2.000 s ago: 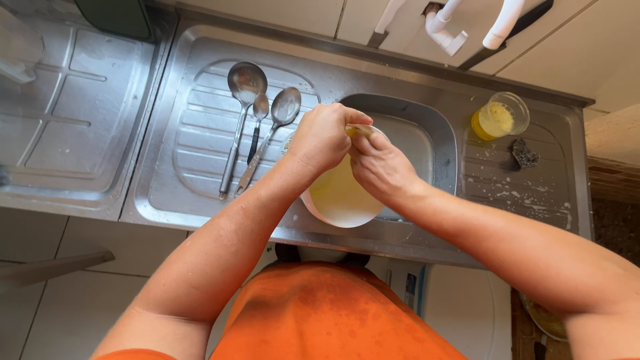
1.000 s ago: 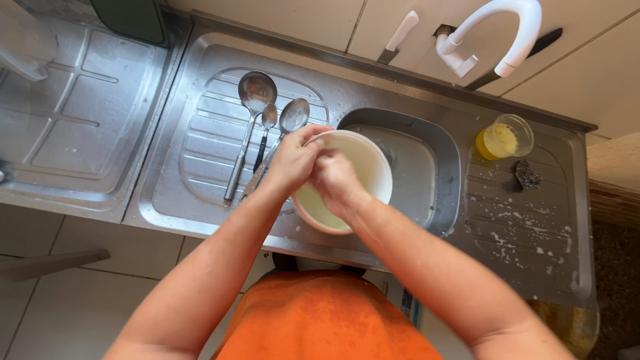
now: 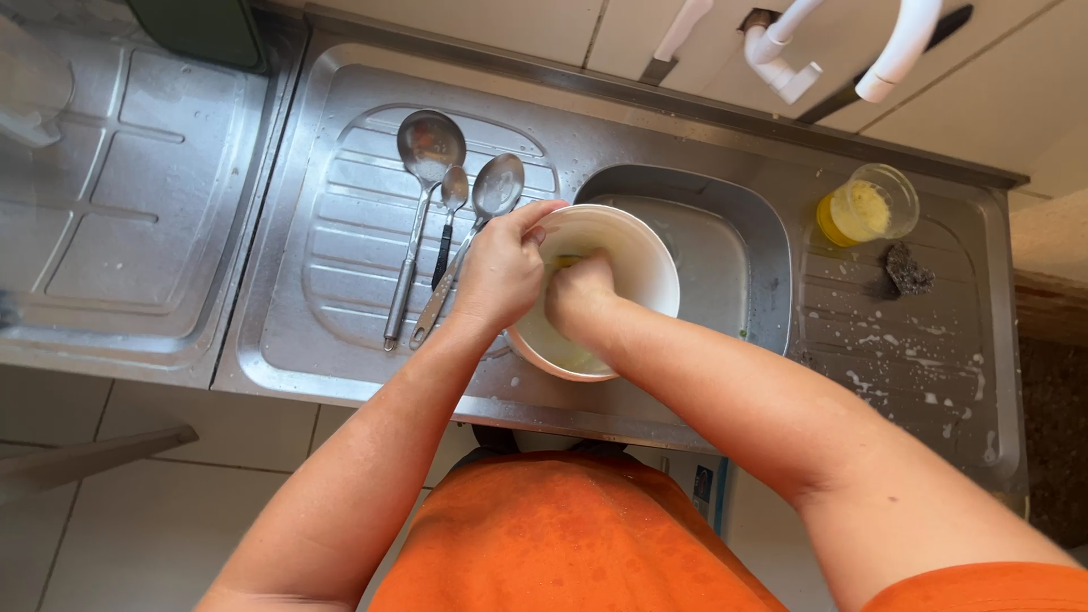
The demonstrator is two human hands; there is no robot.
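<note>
A white plastic tub (image 3: 650,255) is tilted at the near left edge of the sink basin (image 3: 769,255). My left hand (image 3: 506,268) grips its left rim. My right hand (image 3: 582,293) is down inside the tub against the inner wall, with a bit of something yellow and green, perhaps a sponge, showing at its fingers; the fingertips are hidden. Left of the tub, on the ribbed drainboard, lie a metal ladle (image 3: 431,146), a small spoon with a black handle (image 3: 455,187) and a large metal spoon (image 3: 498,183), whose handle passes close to my left hand.
Right of the basin stand a clear cup of yellow foamy liquid (image 3: 869,206) and a steel wool pad (image 3: 908,270), with suds spattered nearby. A white faucet (image 3: 901,51) arches over the back edge. Two knives are at the wall, one white-handled (image 3: 682,30). A dark green object (image 3: 200,30) stands back left.
Two seconds ago both hands were together above the tub's rim. Now my right hand is down inside the tub, while my left holds its left rim.
</note>
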